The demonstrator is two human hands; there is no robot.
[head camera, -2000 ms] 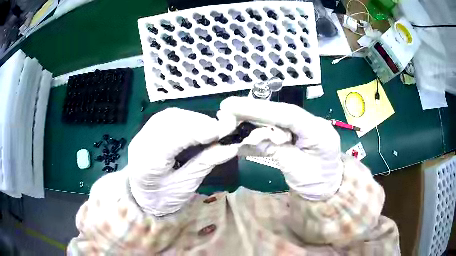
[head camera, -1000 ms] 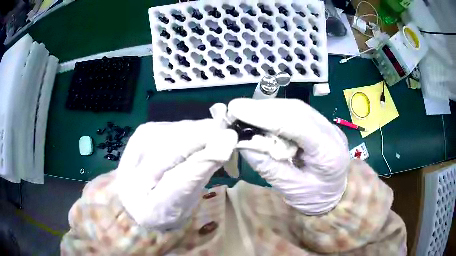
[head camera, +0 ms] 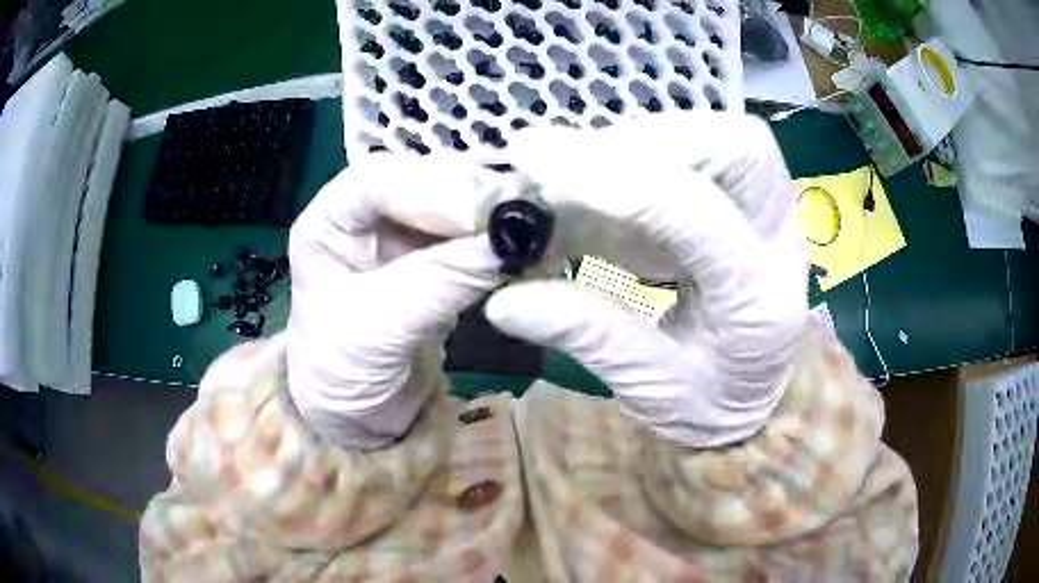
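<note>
A small glossy black rounded housing is held up in front of me, its round end facing the camera. My left hand, in a white glove, pinches it between thumb and fingers. My right hand, also in a white glove, is at its right side. The right fingers arch over beside the housing, and the right thumb is apart below it. Whether the right fingertips touch the housing is hard to tell.
A white foam tray with black units lies behind the hands. A black tray, loose black parts and a white rounded case lie left. A pale sticker sheet, black mat and yellow paper also show.
Both hands have moved up in the picture and now cover the bottle. The housing's round end has turned to the camera. My right thumb has parted from it.
</note>
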